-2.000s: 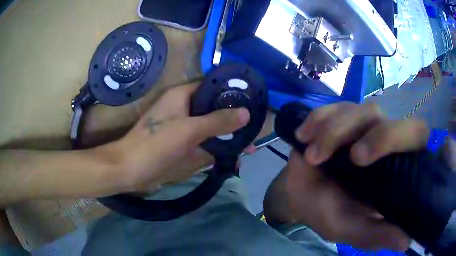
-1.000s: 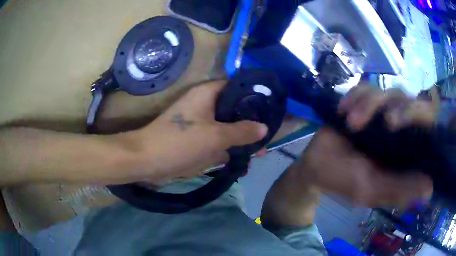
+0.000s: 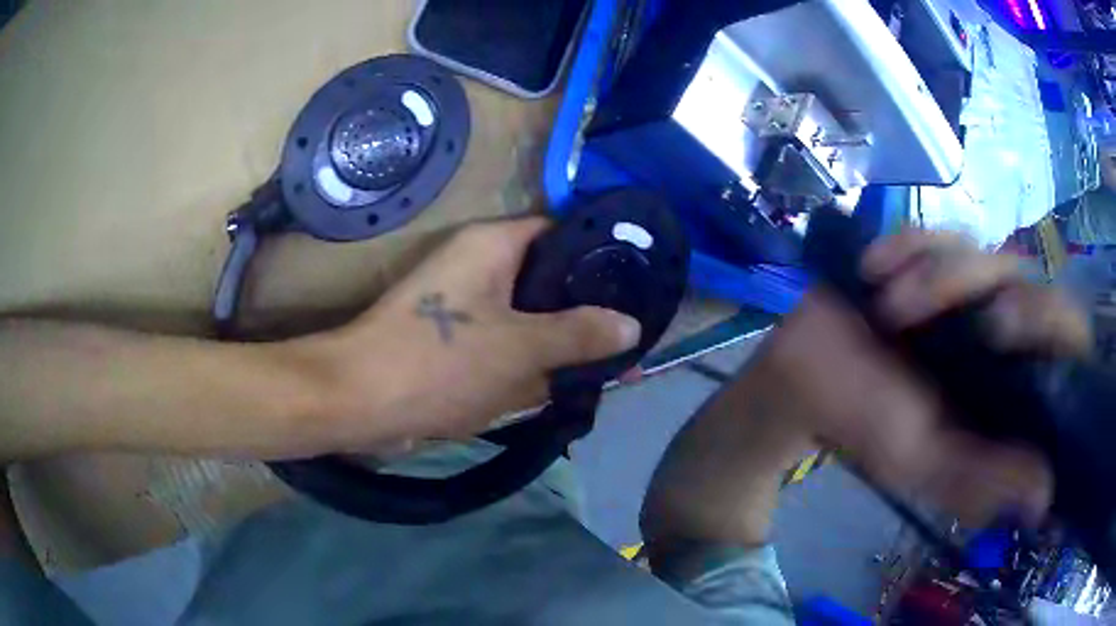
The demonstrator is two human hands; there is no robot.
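Observation:
A black headphone has its headband point(image 3: 422, 492) over my lap. One open ear cup point(image 3: 375, 147) lies face up on the tan cardboard. My left hand point(image 3: 490, 330) grips the other ear cup point(image 3: 610, 263), with the thumb across its face. My right hand point(image 3: 930, 355), blurred, is closed around a thick black electric screwdriver point(image 3: 967, 367). The driver's front end is near the metal pickup block point(image 3: 798, 153) of the screw feeder point(image 3: 900, 104). Whether the tip touches it cannot be told.
The feeder stands in a blue tray point(image 3: 565, 153). A smartphone point(image 3: 502, 37) lies beside the tray on the cardboard point(image 3: 147, 147). Crumpled whitish film point(image 3: 997, 147) is right of the feeder. Grey floor with yellow-black tape point(image 3: 802, 467) shows below.
My right hand and the driver have moved right and up, from beside the held ear cup to the feeder's front. In the picture, the headphone and my left hand sit slightly further right.

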